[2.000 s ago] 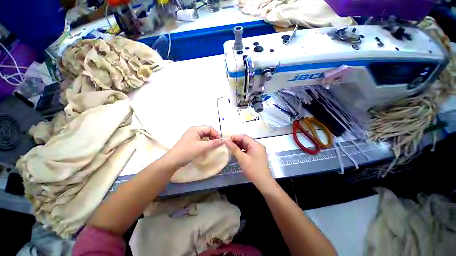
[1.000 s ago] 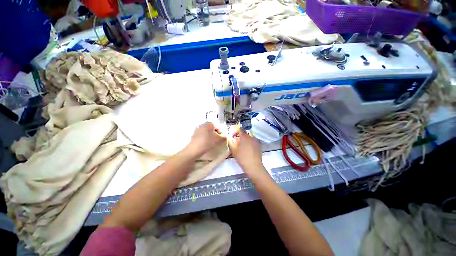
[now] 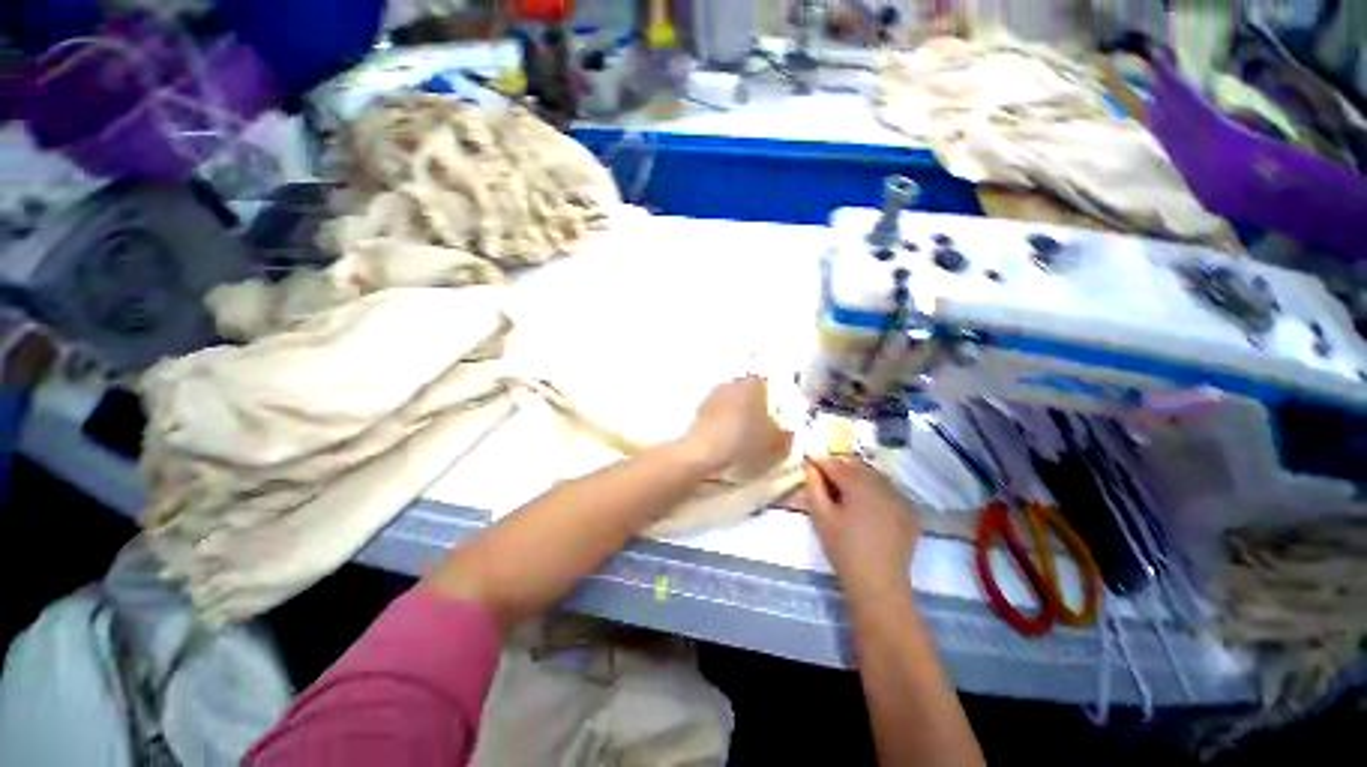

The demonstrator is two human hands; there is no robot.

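The cream garment piece (image 3: 352,390) lies over the left of the sewing table, with a narrow part running to my hands. My left hand (image 3: 742,427) holds this cloth just left of the needle area. My right hand (image 3: 862,510) pinches its edge in front of the presser foot. The white sewing machine (image 3: 1079,322) with a blue stripe stands right of my hands. The needle and presser foot (image 3: 885,412) are blurred, and I cannot tell whether the cloth lies under them.
Red and orange-handled scissors (image 3: 1034,570) lie right of my right hand, beside white and dark strips (image 3: 1109,502). A gathered cream heap (image 3: 465,180) lies at the back left. A ropy cream bunch (image 3: 1297,607) is at right. A purple basket (image 3: 1259,165) stands behind the machine.
The view has swung, so the table and machine appear further right and lower. My hands have drawn slightly back from the needle and stand a little further apart, still on the cloth.
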